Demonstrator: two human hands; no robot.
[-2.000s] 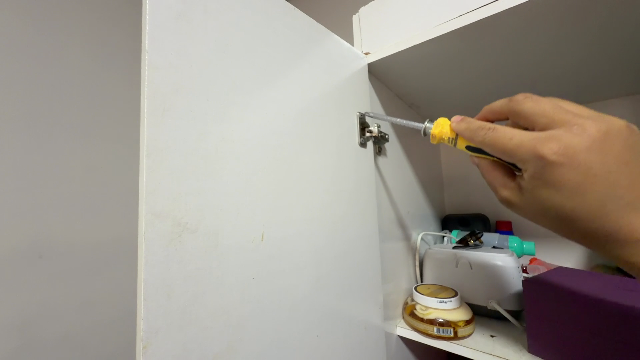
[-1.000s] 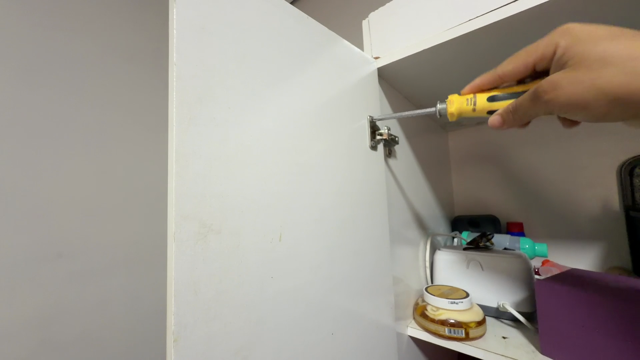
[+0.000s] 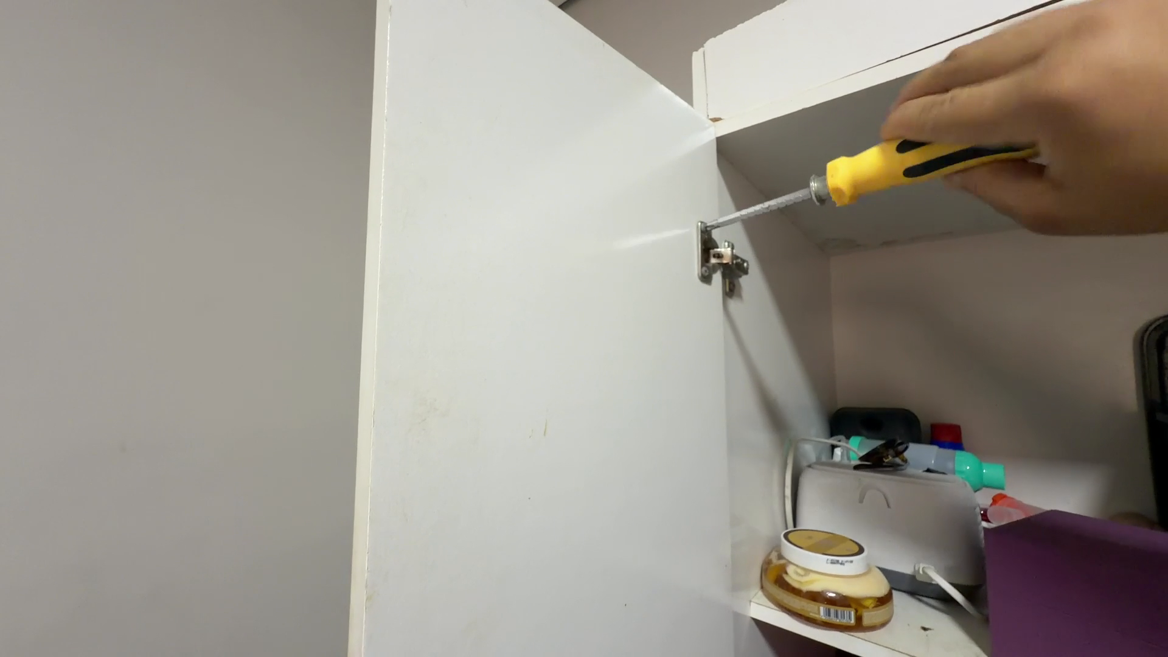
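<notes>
A screwdriver [image 3: 862, 176] with a yellow and black handle is gripped in my right hand [image 3: 1063, 119] at the upper right. Its metal shaft slants down to the left, and the tip meets the upper part of a metal cabinet hinge [image 3: 721, 257]. That hinge joins the white cabinet door [image 3: 547, 347], which stands swung out, to the cabinet's side panel [image 3: 776, 365]. My left hand is outside the view.
On the lower shelf [image 3: 812, 633] are a jar of amber and cream product [image 3: 826, 584], a grey appliance [image 3: 890, 516] with a white cable, a teal-ended bottle [image 3: 981, 470] and a purple box [image 3: 1077, 584]. A plain wall [image 3: 182, 319] lies left.
My right hand has changed its hold around the screwdriver handle, and the handle end is now tilted higher than a second ago. The tip stays at the hinge.
</notes>
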